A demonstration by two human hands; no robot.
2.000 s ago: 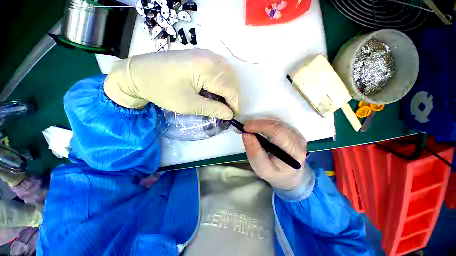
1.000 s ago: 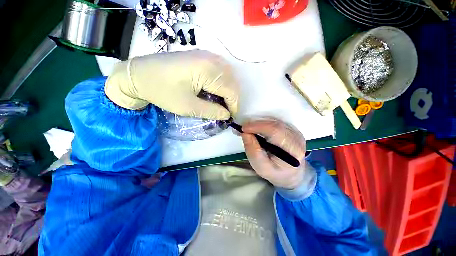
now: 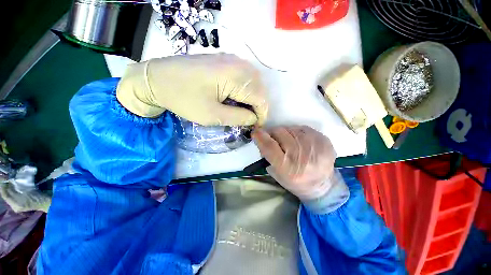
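A clear lamp body section point(image 3: 207, 137) with fine wires inside lies below my left hand over the white mat point(image 3: 299, 102). My left hand point(image 3: 196, 88), in a cream glove, is closed on its right end, with a dark part point(image 3: 237, 103) showing between the fingers. My right hand point(image 3: 301, 161), in a thin pale glove, has its fingertips pinched at a small dark part point(image 3: 248, 132) at the shell end. Black tweezers point(image 3: 255, 166) show partly below my right hand; whether they are held or lying is hidden.
Small black-and-white components point(image 3: 186, 20) and a red sheet point(image 3: 312, 12) are on the mat. A solder spool point(image 3: 94, 24) stands at left. A cream block point(image 3: 352, 95), a tub of silvery bits point(image 3: 379, 70) and red compartment trays point(image 3: 449, 215) are at right. A person's sleeve shows lower left.
The tweezers have gone from my right fingers' pinch and now show below the hand. My right fingertips have moved up to the shell end. The view has shifted slightly.
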